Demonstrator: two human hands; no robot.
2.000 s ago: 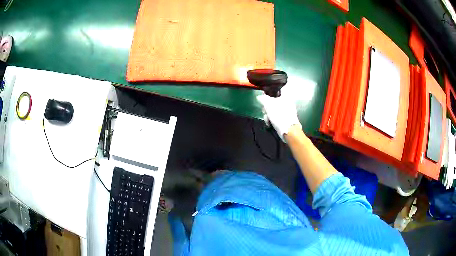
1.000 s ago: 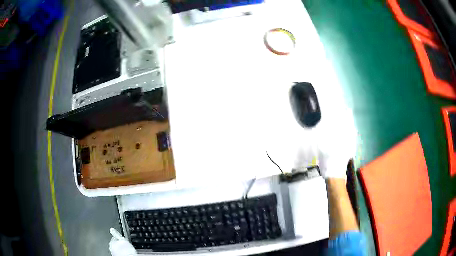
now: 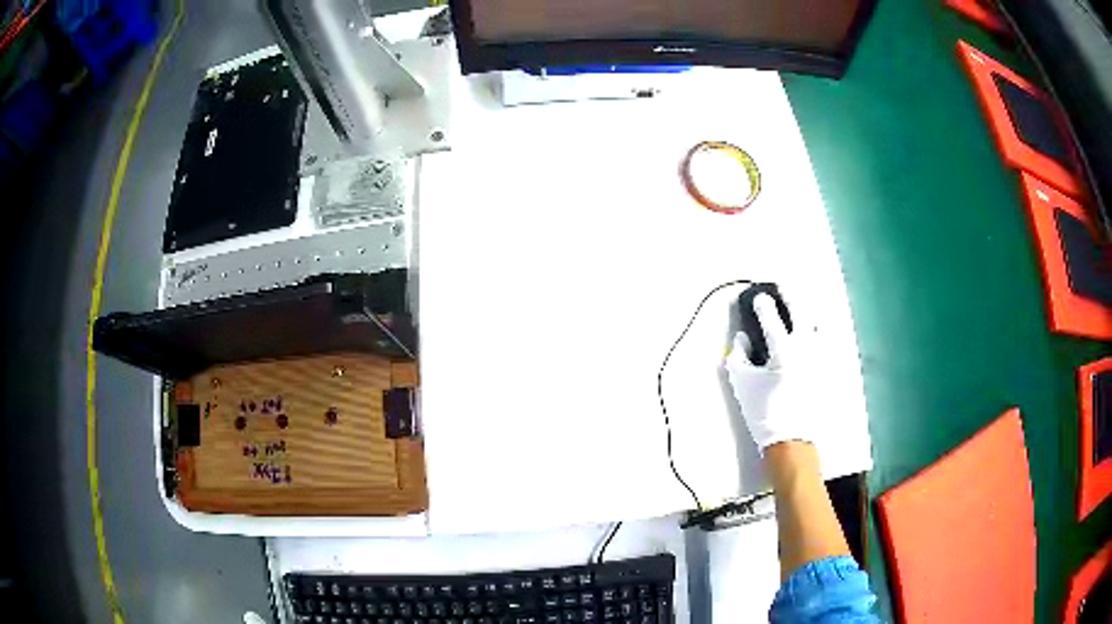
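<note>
A small black corded mouse (image 3: 766, 319) lies on the white tabletop (image 3: 549, 305). My right hand (image 3: 767, 388), in a white glove, rests on it, fingers over its top. Its thin cord curves left and down to the tabletop's front edge. Only a small white bit of my left hand (image 3: 254, 618) shows at the bottom edge, left of the black keyboard (image 3: 488, 597); what its fingers do is hidden. A black-framed monitor (image 3: 659, 51) stands behind the tabletop.
At left, a brown fixture board (image 3: 305, 457) with a raised black panel (image 3: 232, 323) behind it. A silver column (image 3: 327, 73) stands beside the monitor. A yellow-red ring (image 3: 722, 178) lies on the tabletop. The green bench (image 3: 890, 256) at right holds orange mats (image 3: 963, 530), some with dark flat units.
The scanner held earlier is out of view. My right hand has moved onto the mouse. The view has swung to the white table, and my left hand has nearly left the picture.
</note>
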